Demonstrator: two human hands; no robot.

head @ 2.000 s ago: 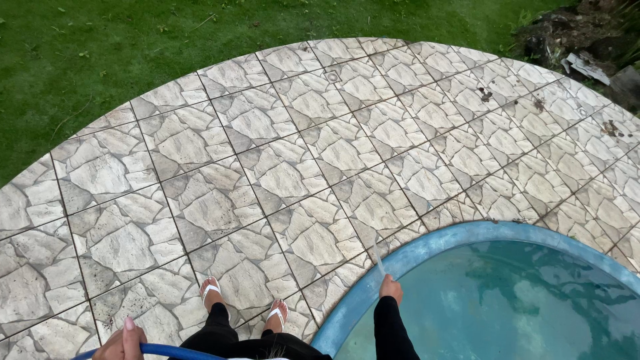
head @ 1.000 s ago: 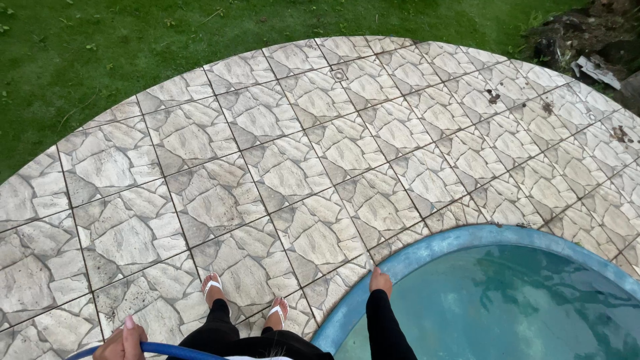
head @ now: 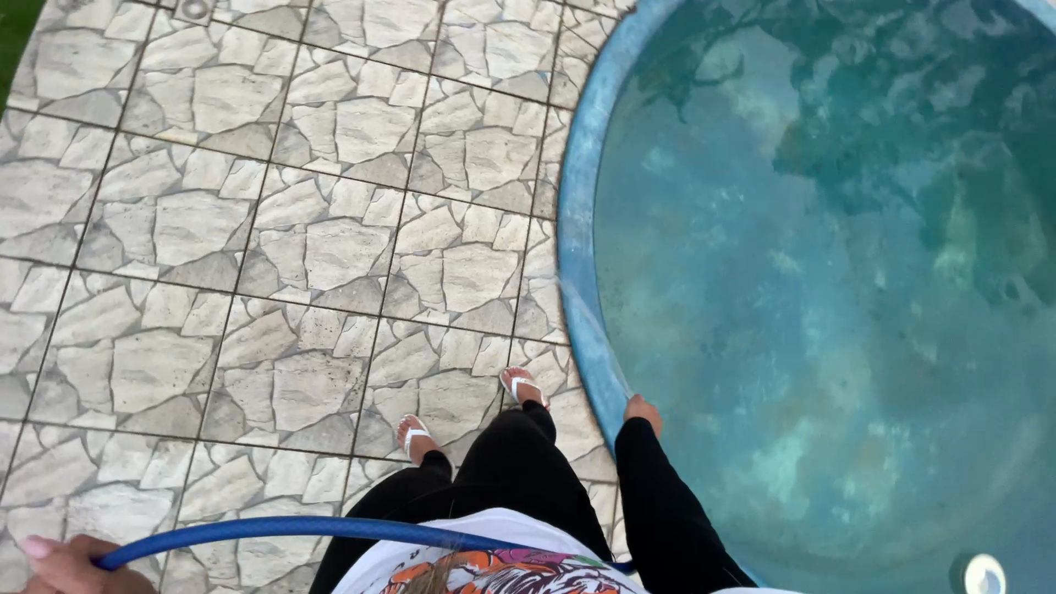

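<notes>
At the lower left, my left hand is closed around a blue garden hose, which runs across the front of my body toward my right side. My right hand is extended above the inner edge of the pool's blue rim, its fingers curled. A thin jet of water leaves that hand and reaches the rim and the paving beside it. Whatever the right fingers grip is hidden, and the hose is not visible between my waist and that hand.
Stone-patterned tiles lie under my feet, which wear white flip-flops, close to the pool edge. Greenish-blue water fills the pool at the right. A round white fitting shows at the lower right. A small drain cover is at the top left.
The view has turned strongly, bringing more of the pool in. A water jet is seen at my right hand now, barely visible one second ago. My left hand still holds the hose.
</notes>
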